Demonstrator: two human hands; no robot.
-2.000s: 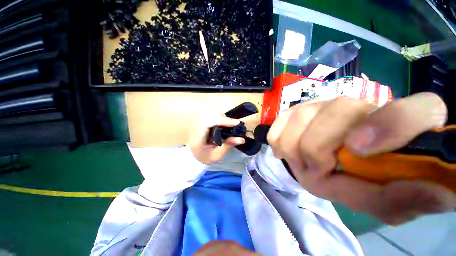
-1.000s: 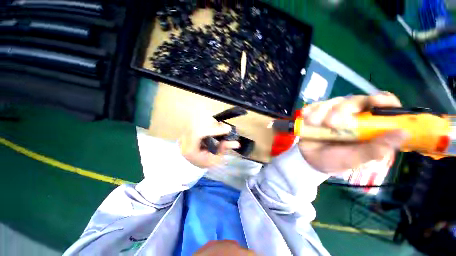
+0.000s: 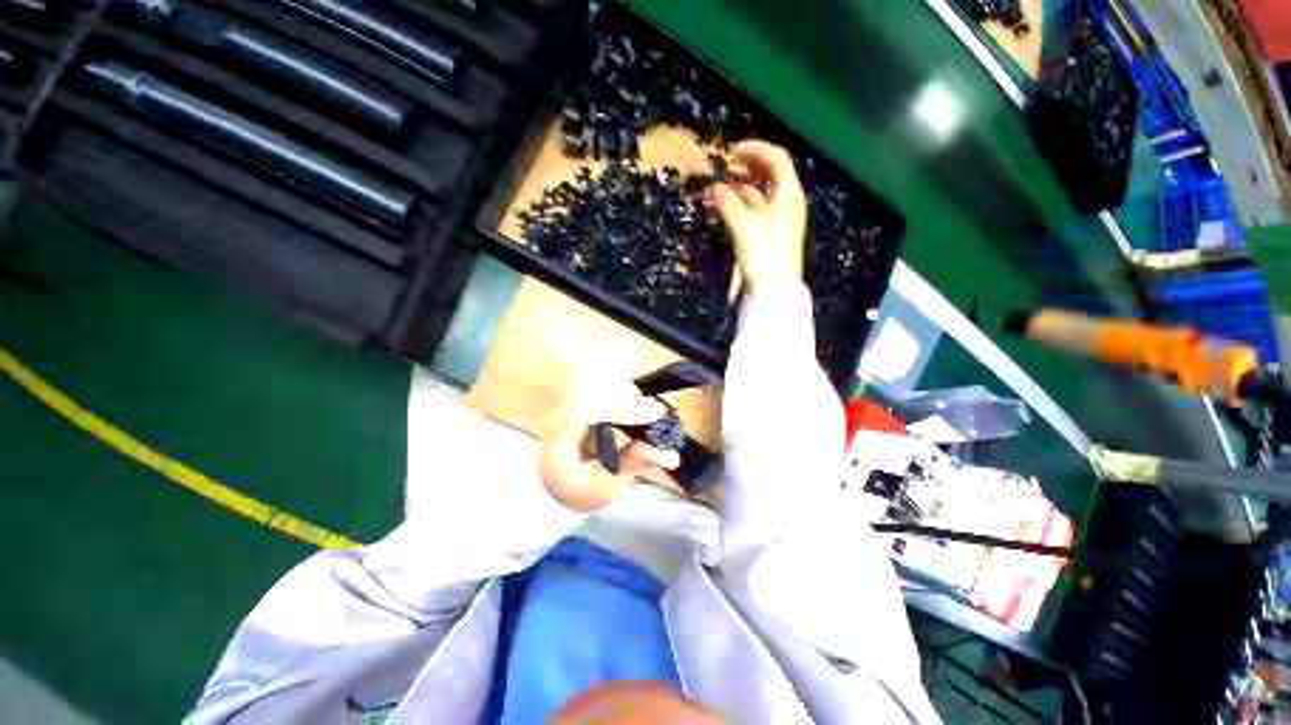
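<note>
My left hand [image 3: 588, 446] holds a black housing [image 3: 690, 465] end-on above the tan board [image 3: 545, 361]; a dark curved piece [image 3: 677, 378] shows beside it. My right hand [image 3: 762, 213] is over the black parts tray [image 3: 566, 283], its thumb and fingertips drawn together at the heap of small black parts [image 3: 616, 234]. Whether a part is between these fingertips is too small to tell. The orange electric screwdriver [image 3: 1133, 347] is at the right, out of my hands.
A large black ribbed tray [image 3: 269, 241] with long glossy tubes is at the left. The red and white screw feeder [image 3: 963, 524] is right of my right sleeve, with a clear plastic bag [image 3: 977, 414] behind it. Another dark tray [image 3: 1083, 128] is at the upper right.
My right hand has let go of the orange screwdriver and moved up and left to the parts heap. The screwdriver is now apart at the right. My left hand still holds the housing. The view has rotated.
</note>
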